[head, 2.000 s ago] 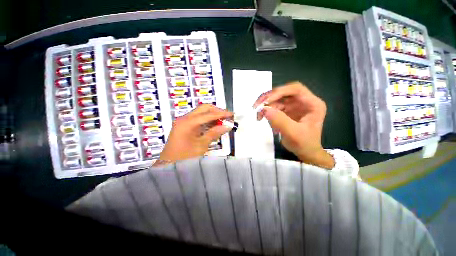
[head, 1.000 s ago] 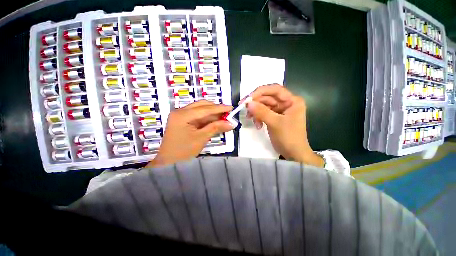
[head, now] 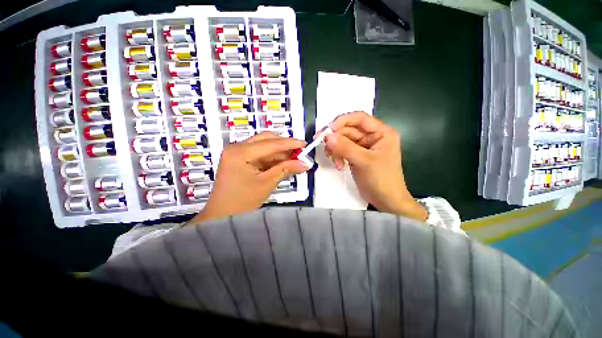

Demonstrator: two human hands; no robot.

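Note:
My left hand (head: 254, 173) holds a small cylinder (head: 300, 156) with a red end between thumb and fingertips, near the lower right of the tray. My right hand (head: 369, 155) pinches one end of a narrow white strip (head: 318, 141). The strip's other end touches the cylinder. Much of the cylinder is hidden by my fingers. A white sheet (head: 345, 96) lies flat under my right hand. The open white tray (head: 120, 92) at left holds rows of silver and yellow cylinders with red and dark ends.
Stacked trays (head: 521, 105) of similar cylinders stand at the right. A dark tool (head: 391, 13) lies on a greyish clear square (head: 379, 32) at the far edge. The surface is a dark green mat (head: 429, 99). A striped grey garment fills the bottom of the view.
Since two seconds ago my right hand has come closer to my left, and the strip now reaches the cylinder. The view has shifted. Over the last second the hands have barely moved.

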